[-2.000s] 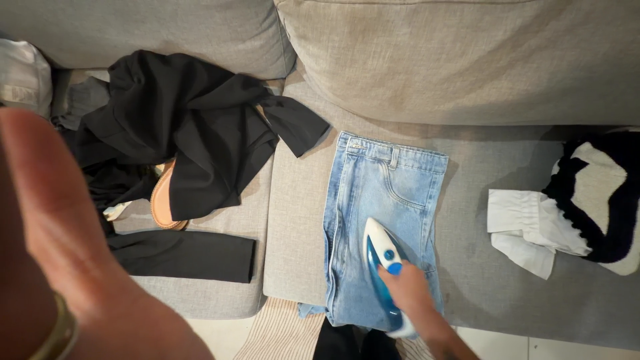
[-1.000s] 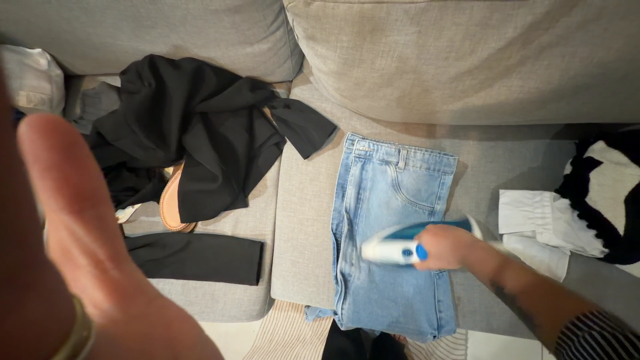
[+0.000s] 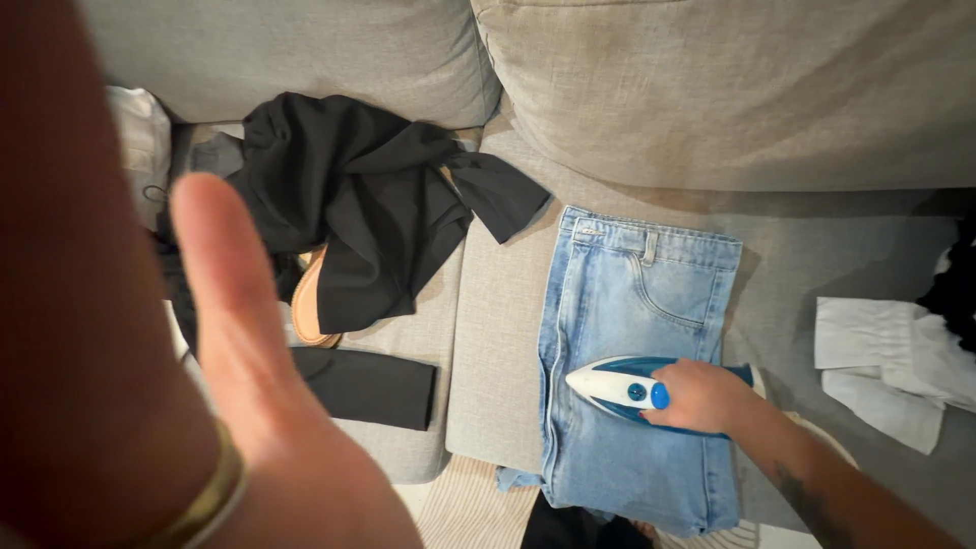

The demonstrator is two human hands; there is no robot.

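Observation:
Folded light-blue denim jeans (image 3: 640,305) lie on the grey sofa seat, waistband toward the backrest. My right hand (image 3: 698,396) grips the handle of a white and blue clothes iron (image 3: 610,381), which rests on the middle of the denim with its tip pointing left. Large and close to the camera at the left, my left hand (image 3: 252,366) is raised with the thumb up; its other fingers cannot be made out, and whether it holds anything is hidden. A ring-like gold band (image 3: 210,484) shows near its base.
Rumpled black garments (image 3: 358,183) with a tan rounded item (image 3: 307,301) and a folded black cloth (image 3: 381,385) cover the left seat. A white garment (image 3: 877,335) beside black fabric (image 3: 953,290) lies right. Cushions (image 3: 686,91) stand behind. A striped rug (image 3: 469,503) is below.
Two seconds ago the iron's tip pointed toward the waistband; it has turned to point left, still in my right hand. My left hand stays raised near the camera.

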